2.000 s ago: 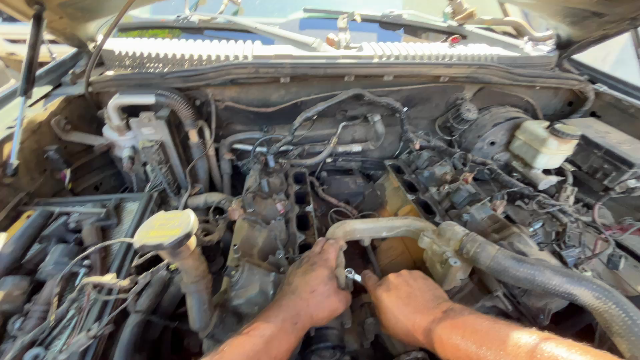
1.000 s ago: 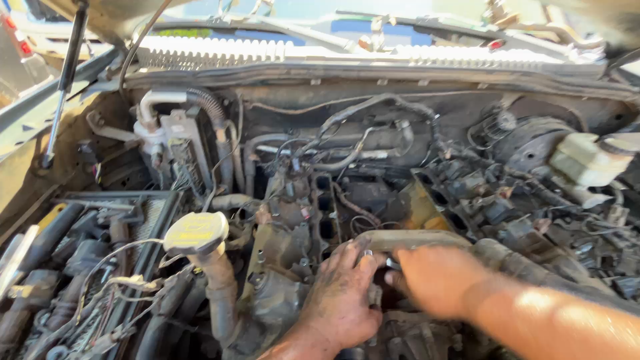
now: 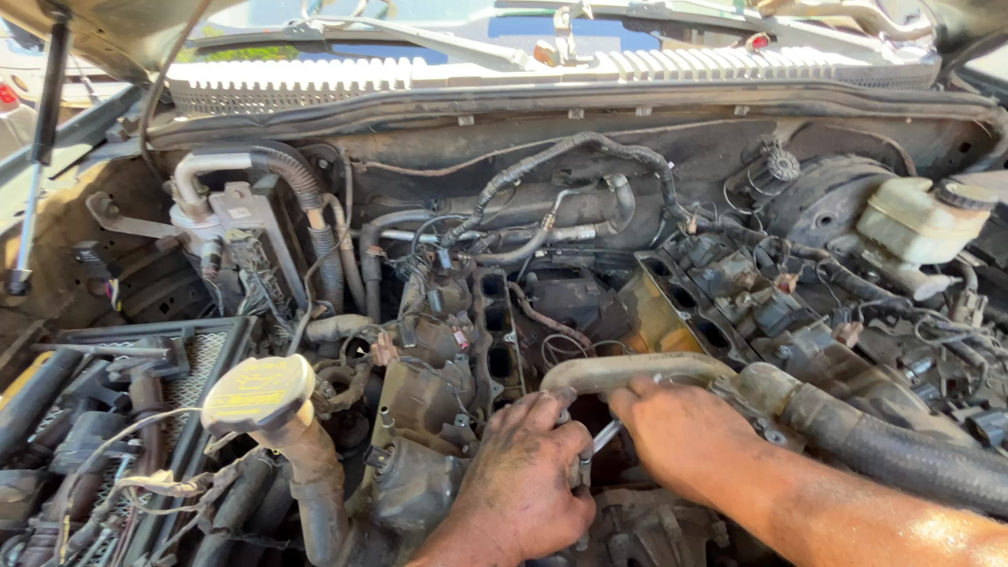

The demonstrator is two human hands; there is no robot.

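My left hand (image 3: 524, 472), dirty with grease, is closed around a metal part low at the front middle of the engine, below the bend of a metal coolant pipe (image 3: 630, 372). My right hand (image 3: 681, 433) is just right of it, under the same pipe, its fingers on a shiny metal tool (image 3: 606, 435), likely a wrench or ratchet, that slants toward my left hand. The tool's ends are hidden by the hands. A ribbed rubber hose (image 3: 882, 433) joins the pipe at the right.
Open intake ports (image 3: 498, 321) line both cylinder heads. The oil filler cap (image 3: 258, 390) stands on its neck at left, beside a tray (image 3: 228, 327) of parts. A brake fluid reservoir (image 3: 917, 220) is at right; a wiring harness (image 3: 567, 142) loops behind.
My right hand has shifted up against the pipe, and its forearm now lies farther over the hose. My left hand stays at the same part.
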